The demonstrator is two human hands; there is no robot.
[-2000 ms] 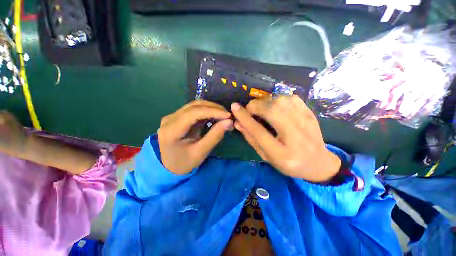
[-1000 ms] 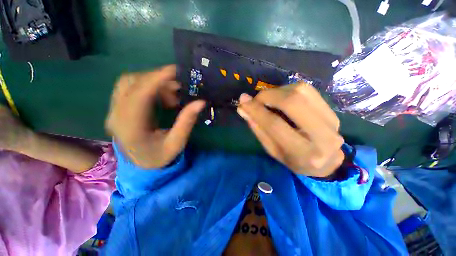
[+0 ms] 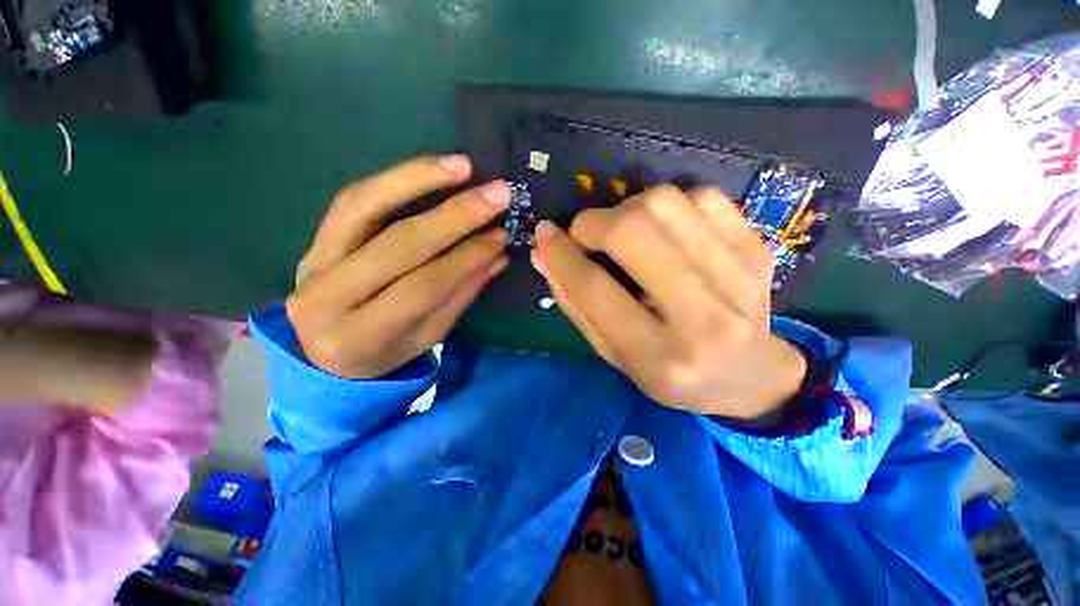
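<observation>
The open black phone housing [image 3: 699,163] lies lengthwise on a flat black foam pad [image 3: 492,113]. A blue main board [image 3: 776,199] with silver and orange parts shows at its right end. A small sub-board [image 3: 519,216] shows at its left end. Small orange patches lie along the middle, partly under my right hand. My left hand [image 3: 403,270] has its fingertips against the housing's left end, beside the sub-board. My right hand [image 3: 675,290] lies over the lower middle, its fingertips close to the sub-board. Whether it pinches a small part is hidden.
A shiny clear parts bag [image 3: 989,166] lies at right, beside a curved pale strip [image 3: 925,53]. A black foam holder [image 3: 142,59] with another open phone is at upper left. A small white piece [image 3: 546,303] lies below the housing. A person's pink sleeve [image 3: 107,438] is at left.
My left hand has moved from beside the housing onto its left end. My right fingertips have moved left, to the sub-board. The main board is more exposed.
</observation>
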